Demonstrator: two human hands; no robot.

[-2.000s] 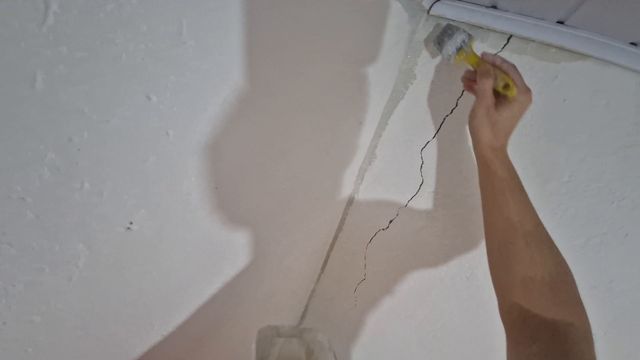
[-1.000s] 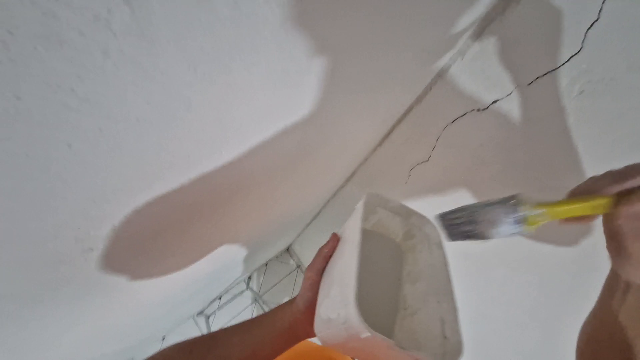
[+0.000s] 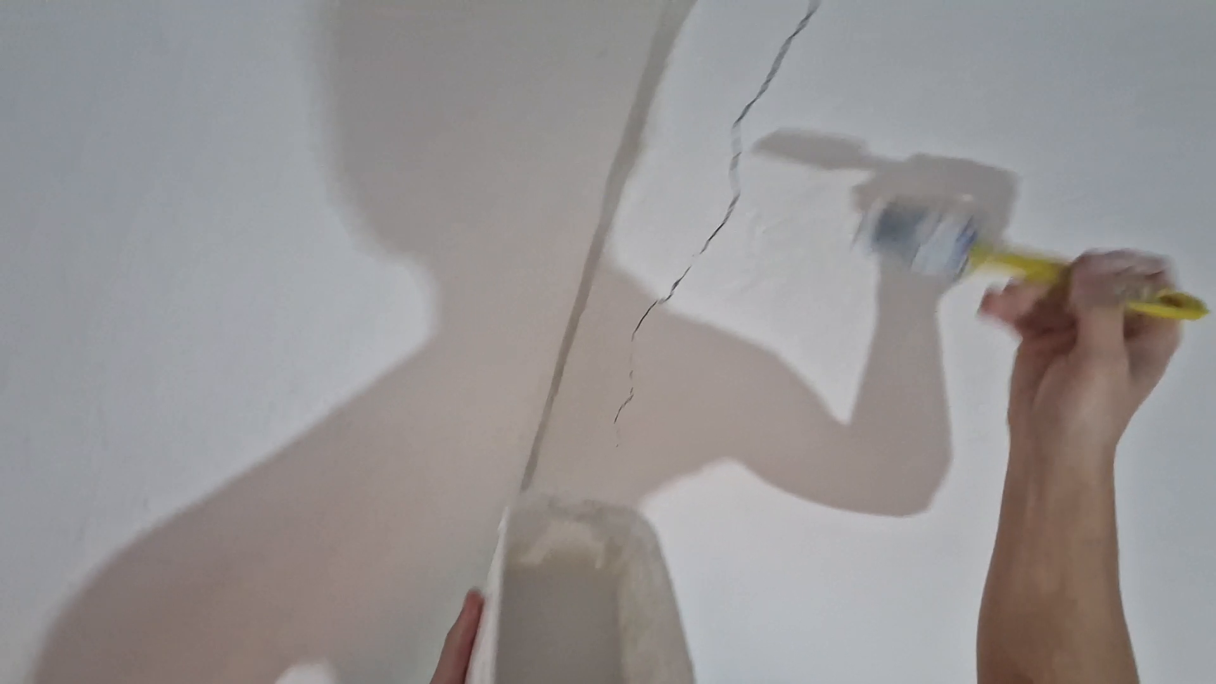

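Note:
My right hand (image 3: pixel 1092 332) grips the yellow handle of a flat paintbrush (image 3: pixel 926 237), its blurred bristles pointing left. The brush is right of a jagged dark crack (image 3: pixel 731 195) in the white wall; whether it touches the surface cannot be told. At the bottom, my left hand (image 3: pixel 461 641) holds the left side of a whitish plastic container (image 3: pixel 655 608), mostly hidden behind it. Greyish liquid or paste lies inside, with residue on the container's inner walls.
Two white plastered surfaces (image 3: pixel 171 237) meet along a slanting corner line (image 3: pixel 589 275), which looks darker and damp. A large shadow of the person falls over both, with the raised arm's shadow beside the brush.
The brush was beside the container one second ago; it is now raised, up near the crack. Two seconds ago it was at the top of the corner. The container now sits lower in view.

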